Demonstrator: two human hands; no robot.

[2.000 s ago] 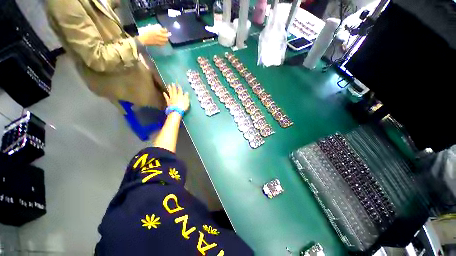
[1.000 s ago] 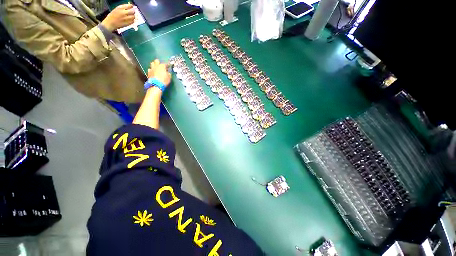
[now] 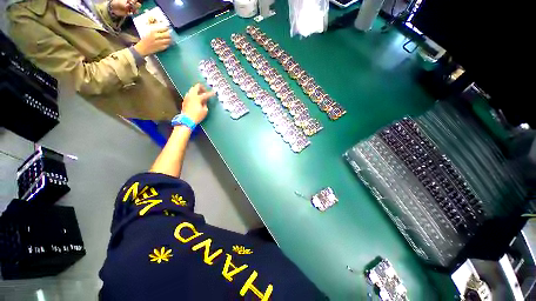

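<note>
Circuit boards (image 3: 258, 93) lie edge to edge in several long slanting rows on the green mat. My left hand (image 3: 197, 104), with a blue band at the wrist, is at the mat's left edge beside the shortest row (image 3: 223, 88). Its fingers are apart and point toward that row; no held thing shows. A single board with a thin wire (image 3: 324, 199) lies nearer me. More boards (image 3: 386, 281) sit together at the bottom edge, with a wire end beside them. My right hand is not in view.
Clear ribbed component trays (image 3: 420, 182) with black parts lie at right. A coworker in a tan coat (image 3: 103, 67) stands at upper left, hands over a white item by a black device (image 3: 191, 10). A plastic bag (image 3: 308, 17) is at the back. Black crates (image 3: 41, 241) stand on the floor.
My left hand has moved from the far end of the shortest row back toward me along it. The view has shifted. The coworker's second hand has come into view.
</note>
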